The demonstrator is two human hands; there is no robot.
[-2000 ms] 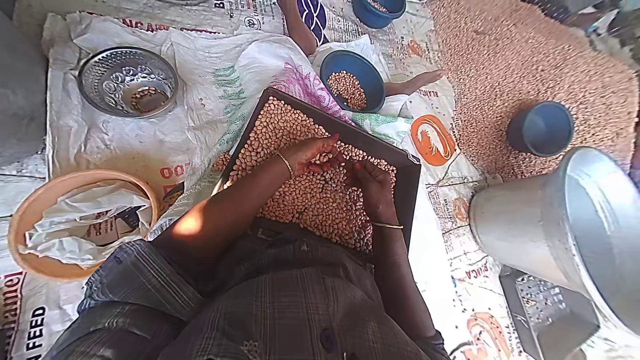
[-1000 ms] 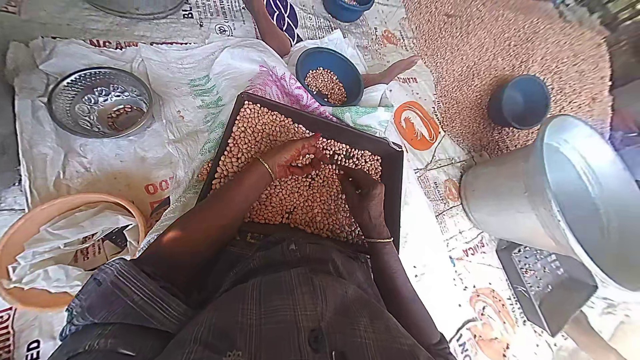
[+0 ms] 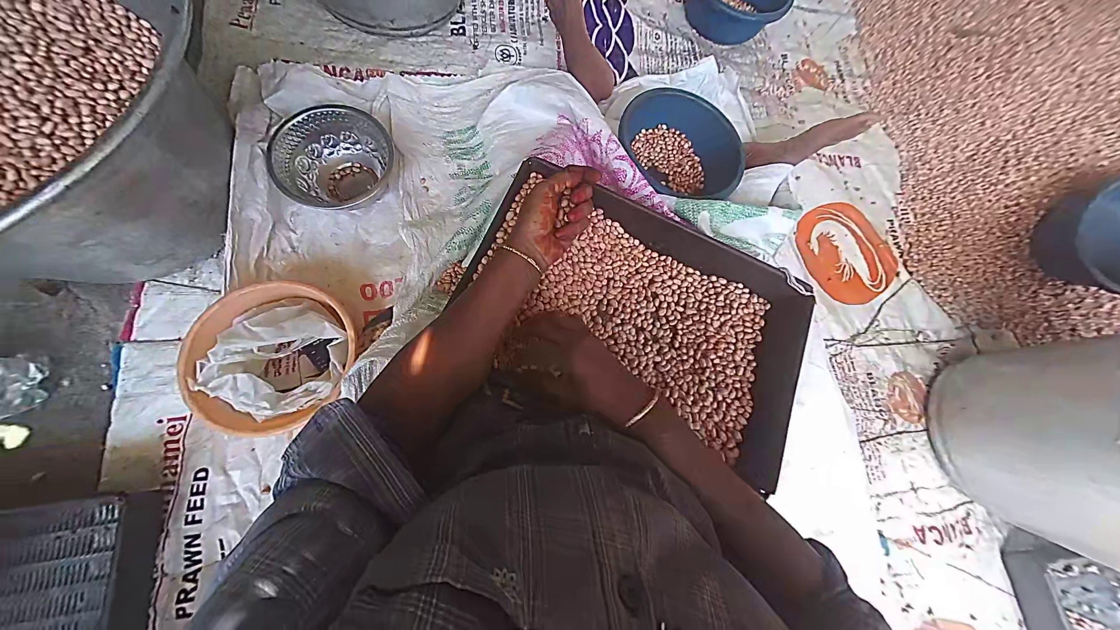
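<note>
A dark rectangular tray (image 3: 792,385) lies tilted in front of my body, spread with pinkish kernels that look like shelled peanuts (image 3: 674,324). My left hand (image 3: 560,210) is over the tray's far left corner, palm partly up and fingers curled; whether kernels lie in them is unclear. Nearer my body, my right hand (image 3: 556,354) is bent down over the kernels at the tray's near left side. Shadow and blur hide its fingers. Both wrists wear a thin bangle.
Beyond the tray stands a blue bowl (image 3: 731,144) of kernels beside another person's leg. At left are a metal bowl (image 3: 376,153), an orange basin (image 3: 197,350) and a large metal pot (image 3: 175,210) of kernels. Kernels cover the upper right ground; a metal vessel (image 3: 1015,420) is at right.
My hands were close together over the tray's right part. They have moved left and apart, the left to the far corner, the right toward my body. The view has swung left.
</note>
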